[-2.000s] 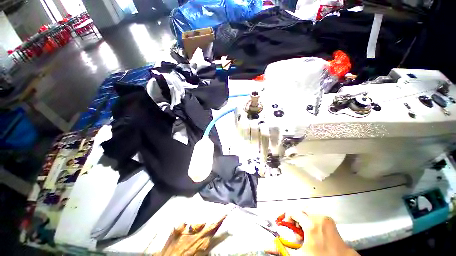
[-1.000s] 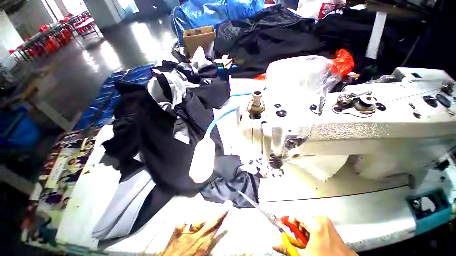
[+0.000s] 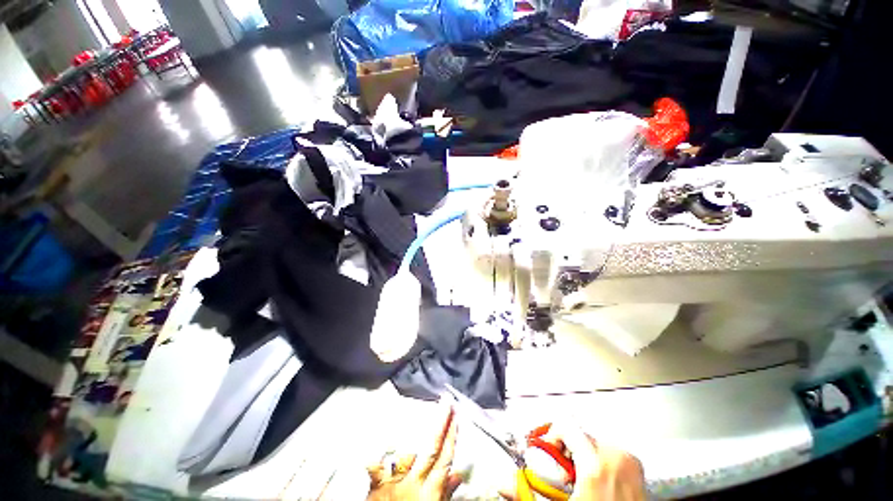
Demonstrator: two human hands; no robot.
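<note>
The black garment with grey and white parts [image 3: 294,264] lies heaped left of the needle. Its dark lower edge reaches under the machine head near the presser foot [image 3: 539,331]. My right hand [image 3: 605,472] holds the scissors [image 3: 550,458] by the red and yellow-orange handles, at the bottom edge of the picture. The blades point up and left, with the tips near the lower edge of the black cloth. My left hand [image 3: 419,474] is left of the scissors, cut off by the bottom edge, with a finger pointing up near the blade tips. I see nothing held in it.
The white sewing machine [image 3: 744,254] reaches right. A white bulb shape [image 3: 397,315] on a blue tube hangs over the cloth. A teal parts tray [image 3: 838,407] is at the right. A plastic bag [image 3: 578,161], a cardboard box [image 3: 388,82] and black cloth [image 3: 539,83] are behind.
My left hand has moved right, closer to the scissors. The scissors and my right hand have shifted slightly left, and the handles look spread wider than a second ago.
</note>
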